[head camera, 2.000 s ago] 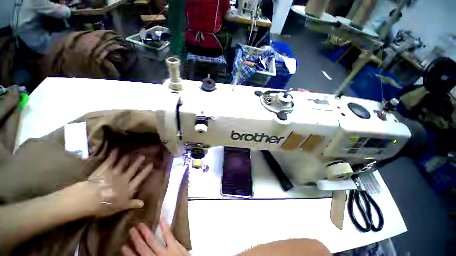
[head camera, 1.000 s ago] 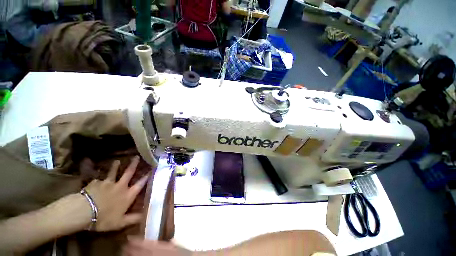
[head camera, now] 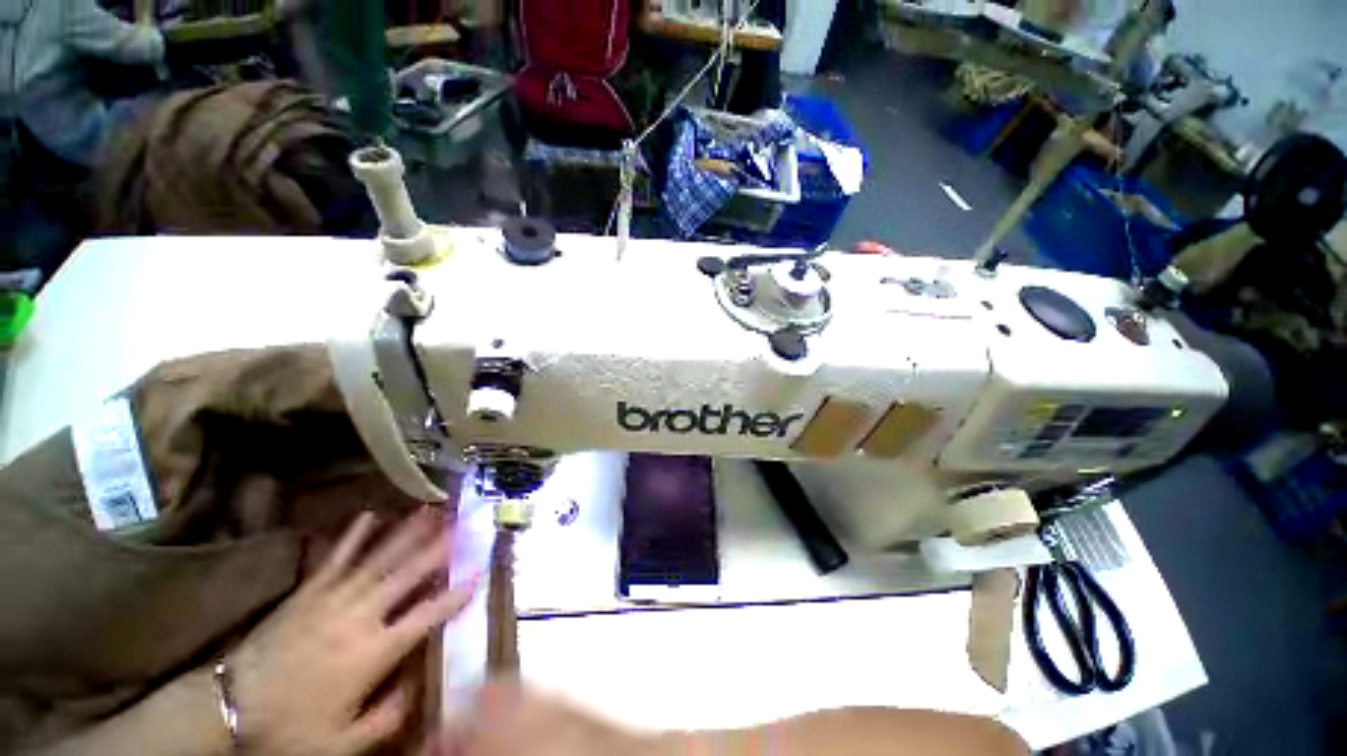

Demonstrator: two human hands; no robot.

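Brown cloth point(head camera: 222, 569) lies heaped left of the white sewing machine point(head camera: 665, 355), with a darker inner panel and a white label point(head camera: 114, 465). A white strip point(head camera: 464, 613) runs from under the needle area toward the bottom edge, beside a narrow brown edge of cloth. My left hand point(head camera: 333, 635) lies flat on the cloth with fingers spread, fingertips near the strip. My right hand point(head camera: 539, 724) is blurred and partly cut off by the bottom edge, over the strip's lower end. Its fingers and grip cannot be made out.
A phone point(head camera: 669, 524) and a slim black tool point(head camera: 802, 514) lie under the arm. Black-handled scissors point(head camera: 1078, 628) and a tan card piece point(head camera: 990, 632) lie at the right. A red-backed chair point(head camera: 573, 74) and blue bins stand behind the table point(head camera: 177, 296).
The machine sits further left in view. My left hand has moved down the cloth, its fingertips nearer the strip. My right hand has shifted right and lower and is now blurred.
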